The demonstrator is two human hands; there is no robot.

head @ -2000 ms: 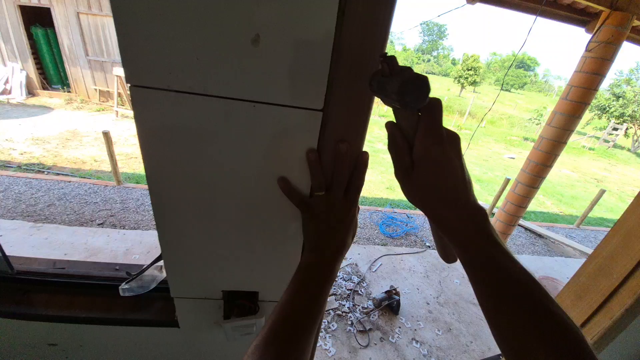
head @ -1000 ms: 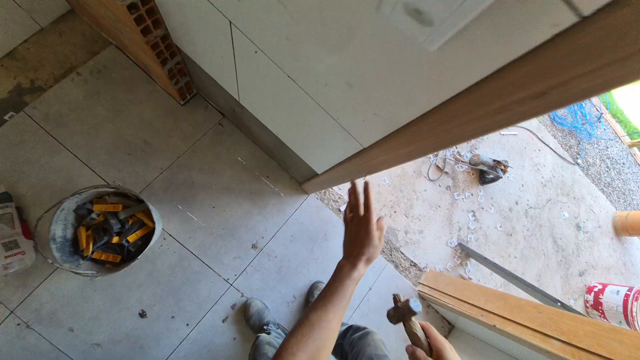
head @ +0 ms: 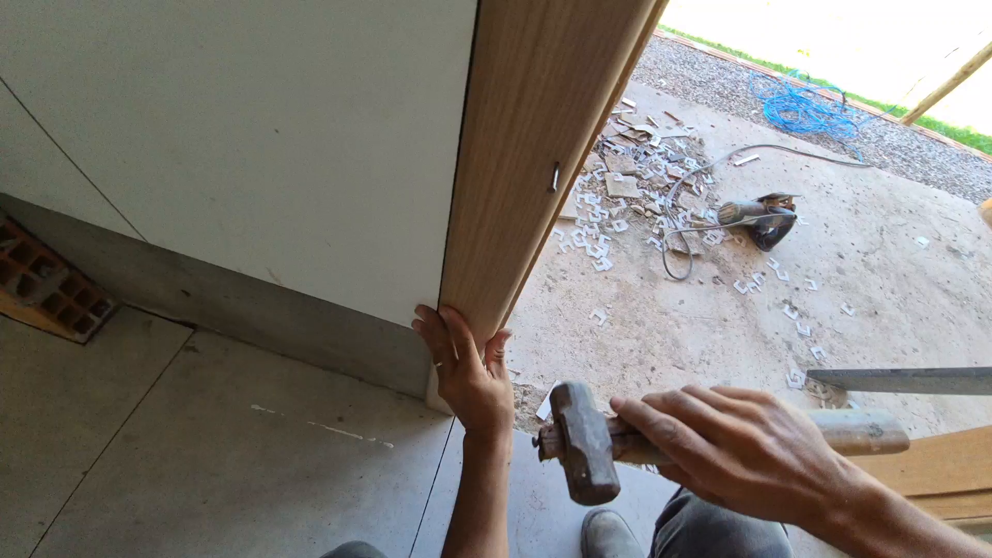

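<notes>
My left hand wraps around the lower part of a wooden door-frame trim board, fingers on its face and thumb at its outer edge. A nail sticks out of the board well above that hand. My right hand grips the wooden handle of a sledge-type hammer, its steel head just to the right of my left wrist and apart from the board. White wall tiles meet the board along its left edge.
An angle grinder with its cord lies outside among broken tile and white plastic tile spacers. A metal bar and wooden frame timber are at the right. Hollow brick stands at the left; a blue hose or cable coil lies on gravel.
My left hand, held off the board with spread fingers a second ago, now holds its lower part. The hammer has come up beside it. The view has moved closer to the board.
</notes>
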